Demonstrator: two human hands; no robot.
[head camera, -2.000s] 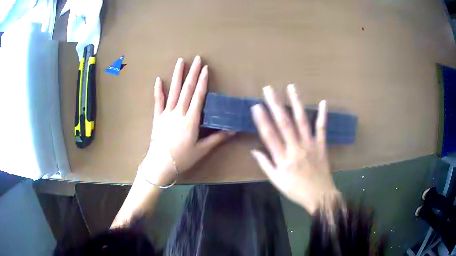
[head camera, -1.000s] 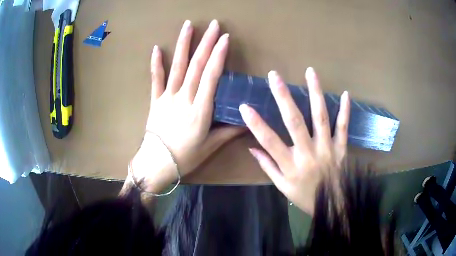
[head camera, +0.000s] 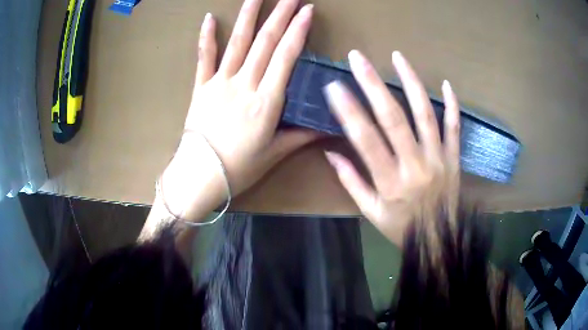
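A thick stack of dark strips (head camera: 314, 97) lies on the brown table, slanting down to the right. Its layered grey-blue side shows at the right end. My left hand (head camera: 235, 109) lies against the stack's left end, fingers spread and pointing away, its thumb along the near edge. My right hand (head camera: 403, 148) is over the middle of the stack with fingers spread. Its index fingertip is blurred. Whether the right palm presses on the stack is hidden.
A yellow and black utility knife (head camera: 69, 77) lies at the left. A small blue chip (head camera: 123, 6) is cut by the top edge. White sheets (head camera: 19, 97) line the left rim. The table's near edge (head camera: 290, 213) runs below my hands. Dark objects stand at the lower right.
The view has shifted, so knife and chip sit higher and further left. Both hands stay at the stack, and its layered right side has come into view since the earliest frame.
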